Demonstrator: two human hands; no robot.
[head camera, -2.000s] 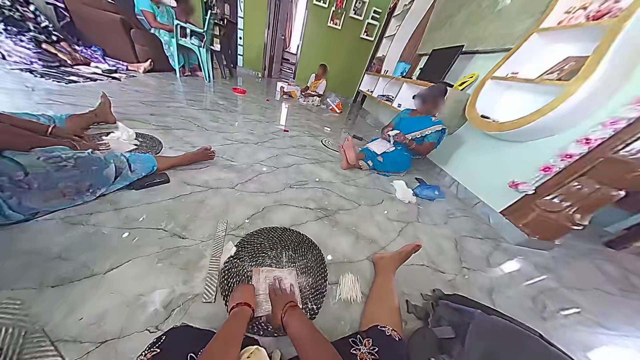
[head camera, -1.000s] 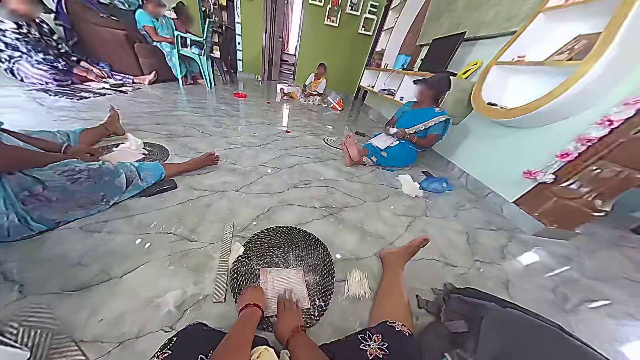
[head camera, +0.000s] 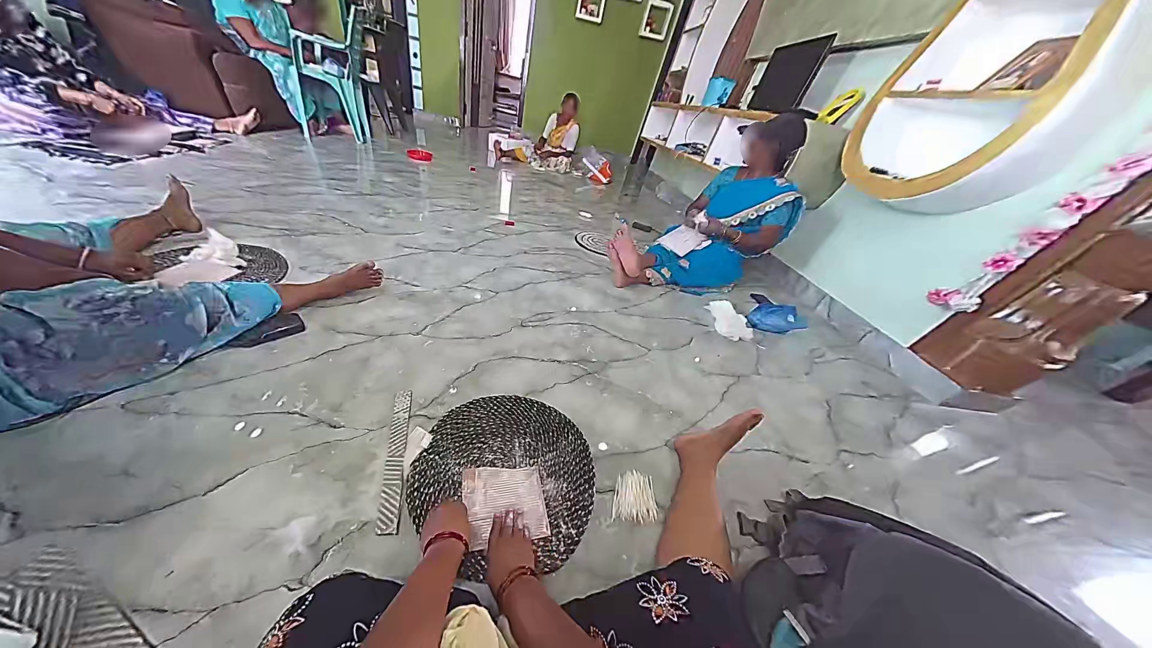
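A round black woven mat (head camera: 549, 441) lies on the floor between my legs. On it is a flat, pale pinkish rectangular piece with fine parallel lines (head camera: 506, 490); its material cannot be told. My left hand (head camera: 445, 520) is at the piece's lower left edge, its fingers mostly hidden. My right hand (head camera: 510, 540) rests palm down on the lower part, fingers pointing away from me. A bundle of thin pale sticks (head camera: 635, 498) lies to the right of the mat. A striped flat strip (head camera: 394, 463) lies to the left, with a small pale piece (head camera: 418, 445) beside the mat.
A dark bag (head camera: 900, 576) lies right of my leg. A person in blue (head camera: 729, 225) sits by the wall, near a blue plastic bag (head camera: 776, 315) and white cloth (head camera: 728, 320). At left, another person's legs (head camera: 135, 324) stretch beside a second woven mat (head camera: 265, 263).
My right hand has shifted on the flat piece and now lies lower on it than two seconds ago. My left hand stays at the left edge.
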